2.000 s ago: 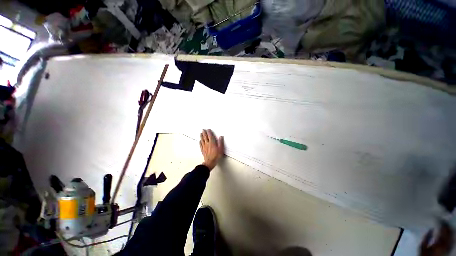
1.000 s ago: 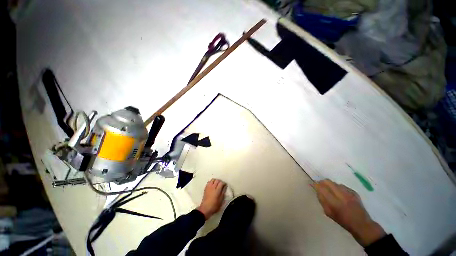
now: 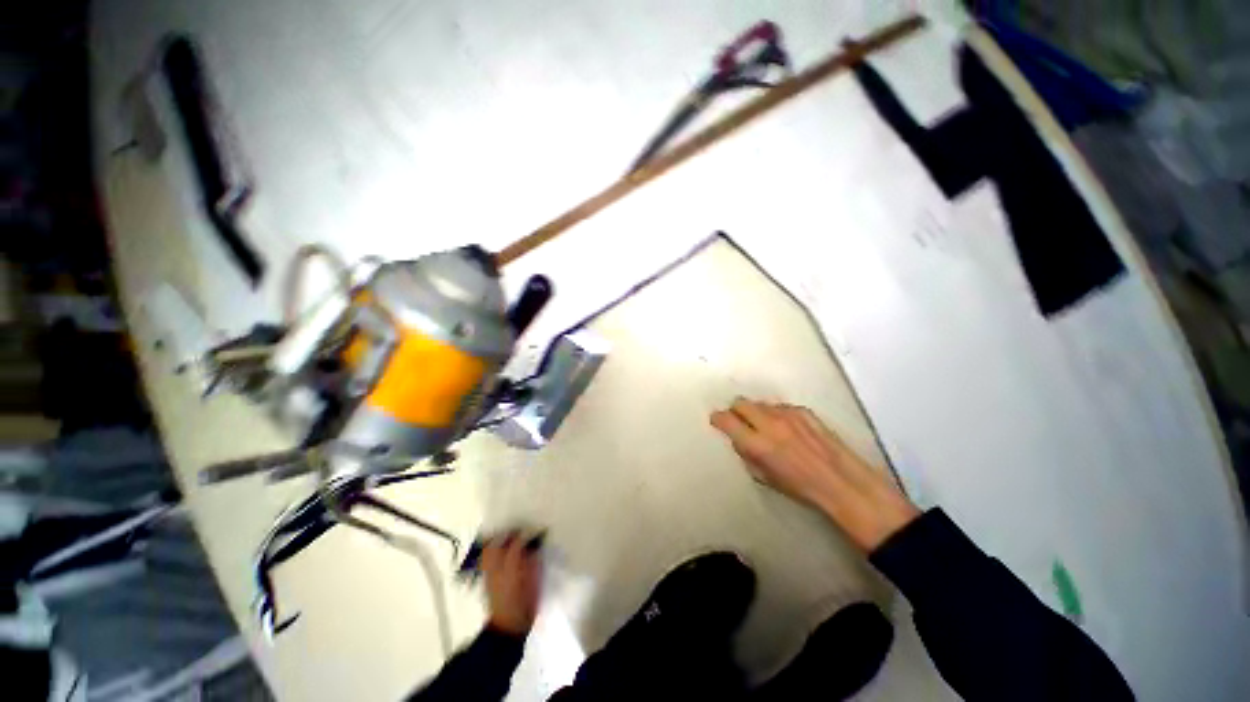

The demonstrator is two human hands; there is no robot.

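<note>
My left hand (image 3: 511,583) is low in the view, over the cream table (image 3: 685,501), with its fingers closed on small black scraps (image 3: 476,554) that show at the fingertips. My right hand (image 3: 788,460) reaches in from the lower right, palm down over the cream surface, fingers slightly bent and nothing visible in it. The cutting machine (image 3: 425,370), silver with an orange band, stands left of centre, blurred. Its flat metal plate (image 3: 559,391) lies by the dark cut edge of the white-topped lay (image 3: 946,357). No hand touches the machine.
A brown wooden strip (image 3: 713,133) and shears (image 3: 699,103) lie behind the machine. A large black offcut (image 3: 1042,220) lies at upper right, a green tool (image 3: 1067,590) at lower right. A long black bar (image 3: 206,151) is at upper left. Cables (image 3: 295,528) loop at the front left.
The view has turned and shifted. The black scraps beside the metal plate have left that spot; black scraps now show in my left hand. My right hand has moved off the white lay onto the cream surface.
</note>
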